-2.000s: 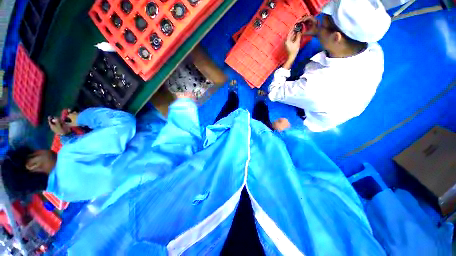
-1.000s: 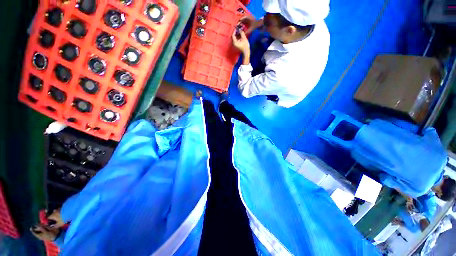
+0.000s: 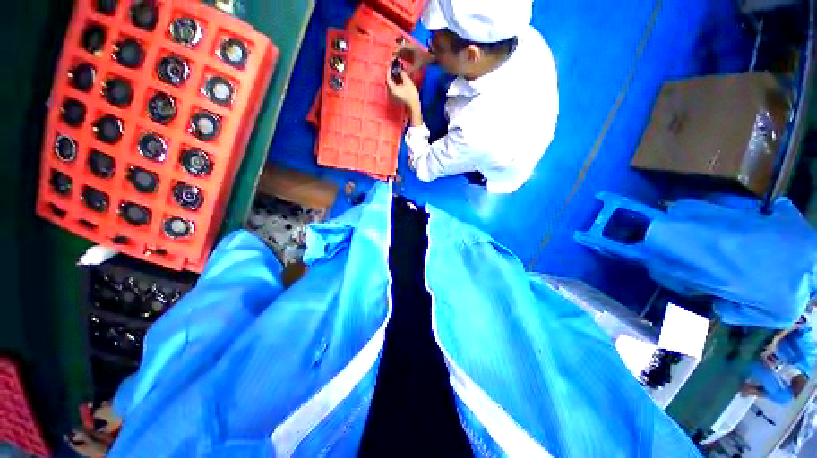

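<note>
An orange-red compartment tray (image 3: 224, 170) lies on the green bench at the left, stacked on another. Most of its visible pockets hold round metal parts (image 3: 161, 106), some with pale centres (image 3: 177, 226). A black parts tray (image 3: 134, 300) with metal parts lies below it in the picture, partly covered by blue cloth. My left hand and my right hand are not visible; the light blue smock (image 3: 528, 331) fills the lower middle.
A person in white (image 3: 502, 116) holds a small part over orange trays (image 3: 358, 148). Blurred hands at lower left (image 3: 94, 429) appear to be another person's. A blue stool (image 3: 618, 224), cardboard box (image 3: 703, 130), open carton (image 3: 681, 335) and another worker's arm (image 3: 784, 380) are at right.
The view has swung left-to-right over the scene: the bench trays sit further left, and the stool and cartons show at right. The bare hands near the smock two seconds ago are out of sight.
</note>
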